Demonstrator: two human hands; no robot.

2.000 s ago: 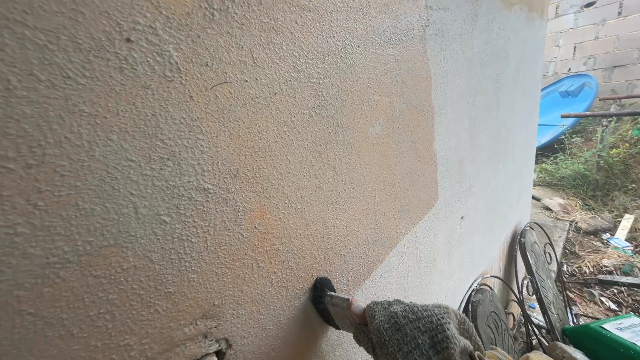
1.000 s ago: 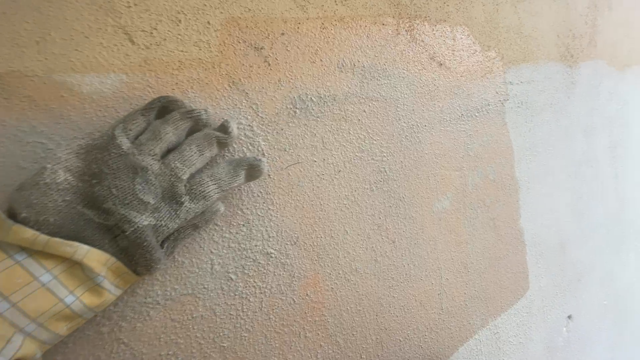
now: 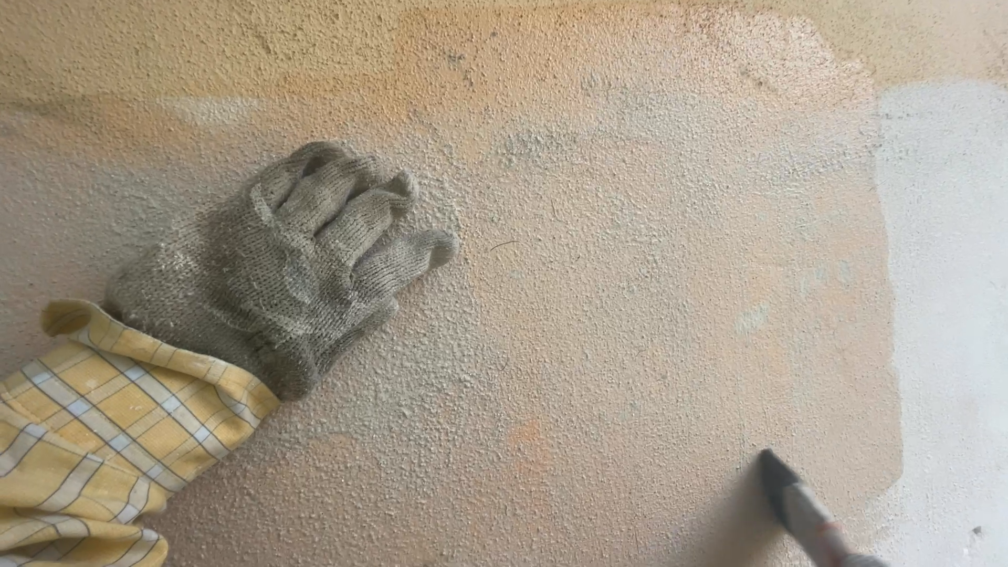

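My left hand (image 3: 315,260), in a dusty grey knit glove with a yellow checked sleeve, rests against the rough textured wall (image 3: 598,315) with its fingers loosely curled and apart; it holds no object that I can see. At the lower right a paintbrush (image 3: 795,504) with dark bristles points up and left, its tip at or near the wall surface. Its handle runs out at the bottom edge, and my right hand is out of view. A smooth white painted area (image 3: 953,315) borders the beige and orange textured patch on the right.
A yellowish, coarser band of wall (image 3: 197,47) runs along the top. A small dark mark (image 3: 976,530) shows in the white area at the lower right. Pale worn spots dot the beige surface.
The view has swung to face the wall. The brush, out of sight one second ago, shows again at the lower right. My left hand stays against the same part of the wall.
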